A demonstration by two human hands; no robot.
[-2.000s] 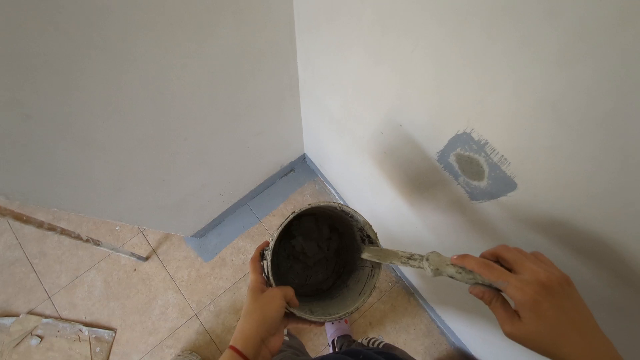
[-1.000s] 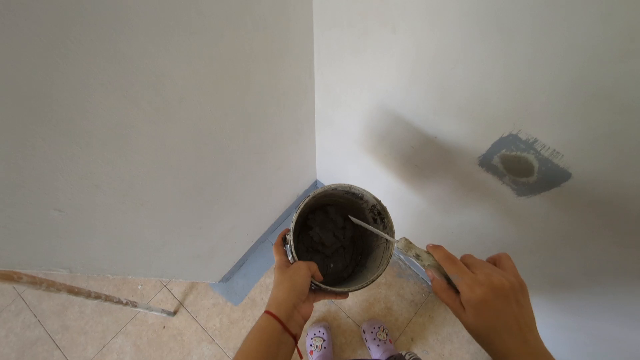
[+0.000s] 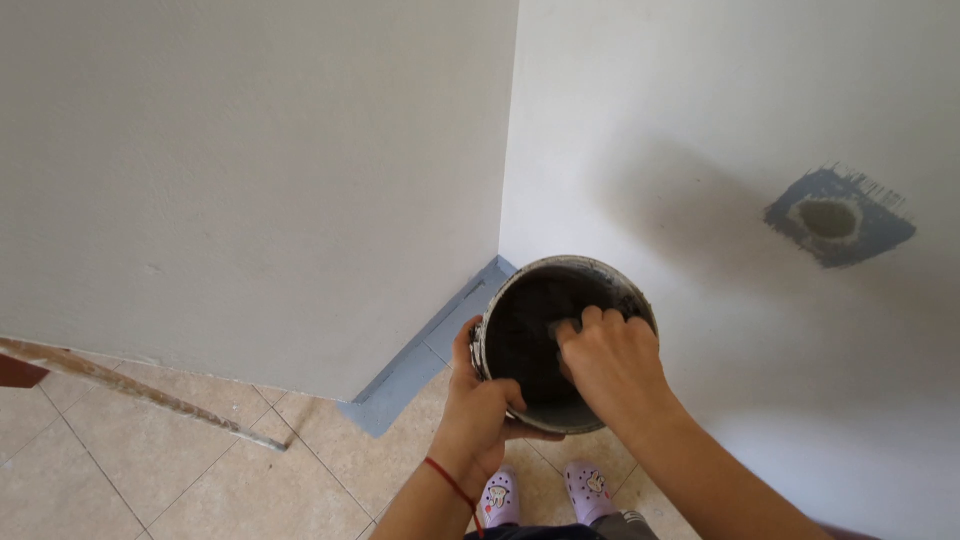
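Observation:
My left hand, with a red cord at the wrist, grips the side and rim of a round bucket. Dark grey mortar-like material lies inside the bucket. My right hand reaches over the rim into the bucket, fingers curled round the handle of a putty knife; only a bit of the handle shows, and the blade is hidden. On the white wall to the right is a blue-grey painted patch around an oval grey-green filled spot.
Two white walls meet at a corner above the bucket. A blue-grey strip runs along the wall base and floor. A stained wooden pole slants over the beige tiles at the left. Lilac clogs are on my feet.
My right hand has moved from beside the bucket to inside it, taking the putty knife down; its blade, visible earlier, is now hidden. My left hand still holds the bucket.

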